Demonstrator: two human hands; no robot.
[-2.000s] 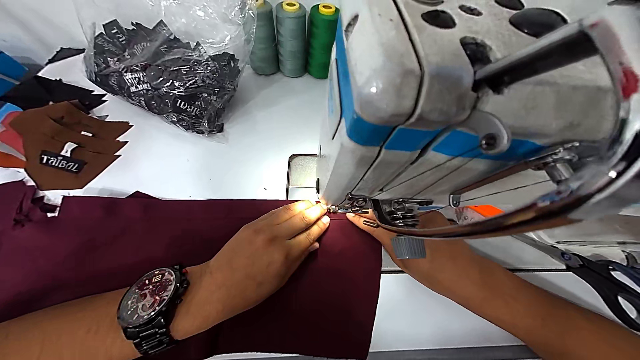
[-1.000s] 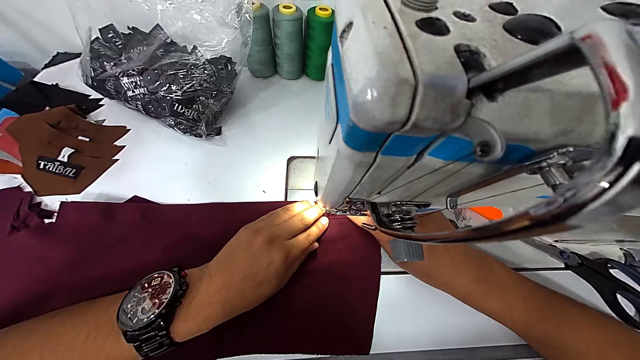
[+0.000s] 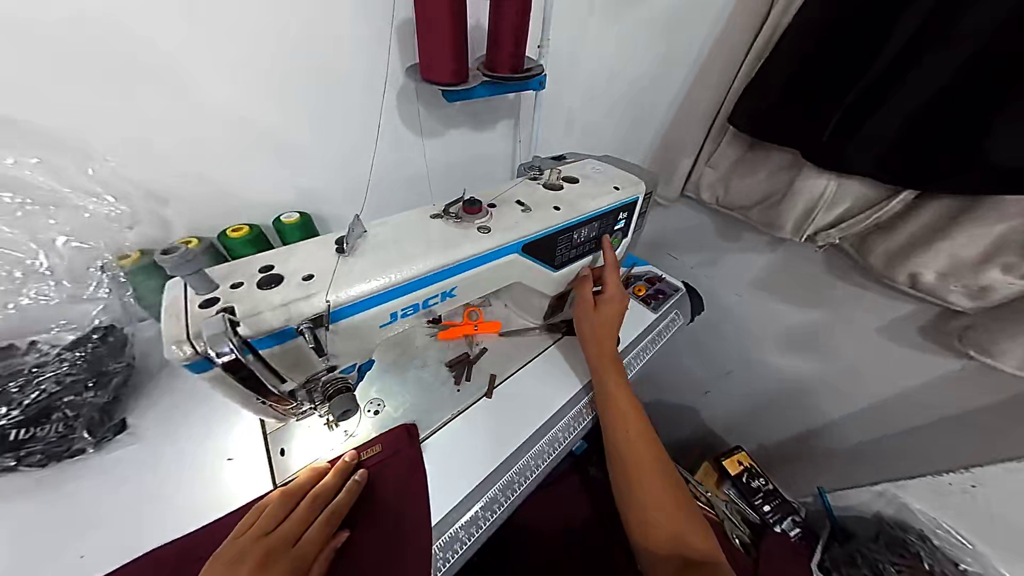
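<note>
My left hand [image 3: 292, 520] lies flat on a maroon fabric piece [image 3: 392, 496], fingers together, just beside a small label [image 3: 370, 452] near the fabric's upper edge. The fabric rests on the table in front of the needle area of a white and blue Jack sewing machine [image 3: 416, 284]. My right hand [image 3: 600, 308] is raised at the machine's control panel [image 3: 580, 238], its index finger extended to the buttons at the panel's right side; whether it touches one I cannot tell. Nothing shows in its grasp.
Orange thread snips [image 3: 470, 326] and several small dark strips [image 3: 464, 366] lie behind the fabric, under the arm. Thread cones [image 3: 244, 238] and a plastic bag of black labels [image 3: 60, 400] stand left. A measuring tape [image 3: 528, 472] runs along the table's front edge.
My right hand has left the fabric by the needle and is up at the control panel. The fabric is out from under the needle area, my left hand still on it. The view has swung right.
</note>
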